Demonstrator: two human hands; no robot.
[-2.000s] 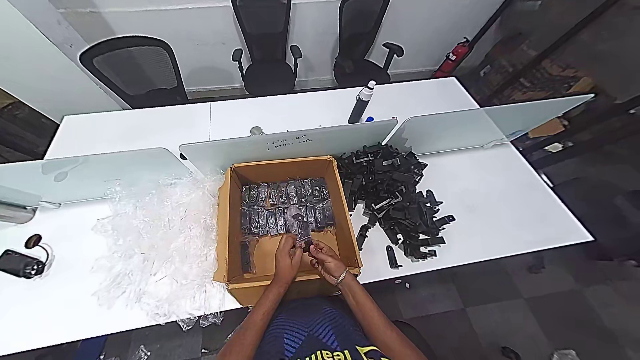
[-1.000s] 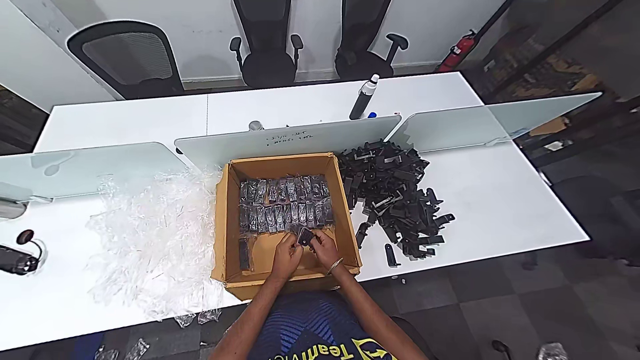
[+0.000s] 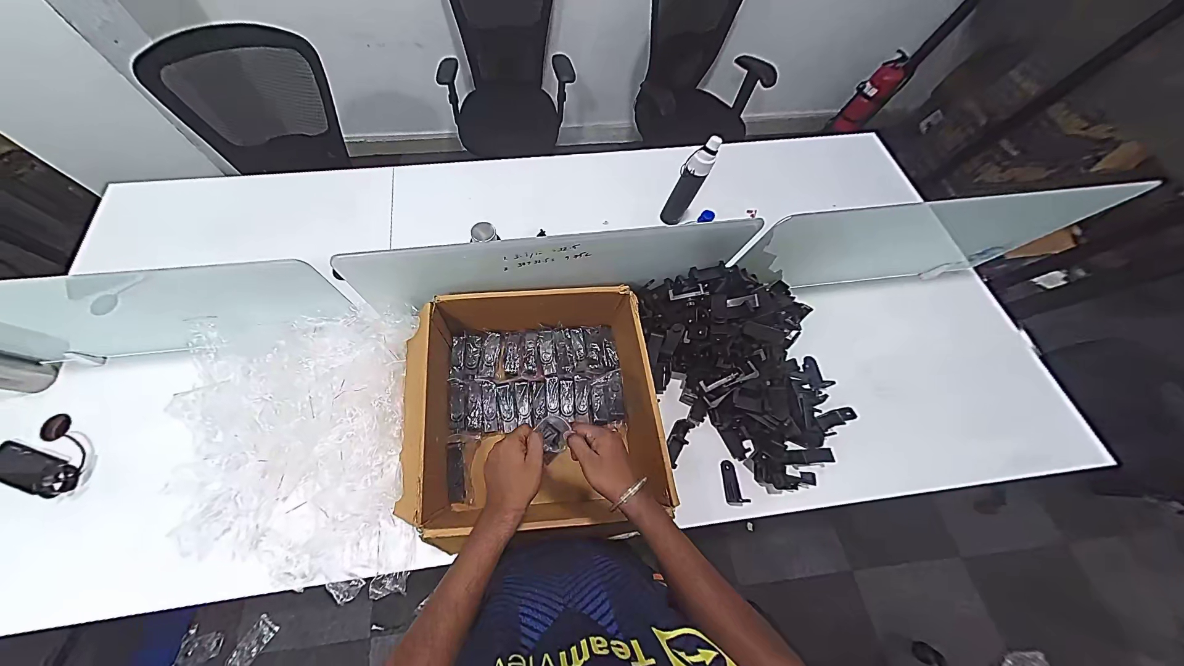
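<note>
Above the front part of an open cardboard box (image 3: 421, 416), my left hand (image 3: 514, 470) and my right hand (image 3: 603, 459) pinch the two sides of a small dark part in clear plastic wrap (image 3: 553, 433). Inside the box, wrapped black plastic parts (image 3: 523, 404) stand in two rows, and another wrapped part (image 3: 457, 472) lies at the left wall. To the right is a heap of loose black plastic parts (image 3: 731, 370), with a single black part (image 3: 732, 483) near the table edge. A pile of clear plastic bags (image 3: 296, 444) spreads to the left.
Frosted glass dividers (image 3: 546, 254) cross the white table (image 3: 943, 398) behind the box. Beyond them stands a dark bottle with a white top (image 3: 689, 180). A black device with a cable (image 3: 37, 470) lies far left. Some plastic bags (image 3: 252, 638) are on the floor.
Both hands stay over the front of the box. The small part between them was darker and more exposed one second ago; clear plastic now shows around it.
</note>
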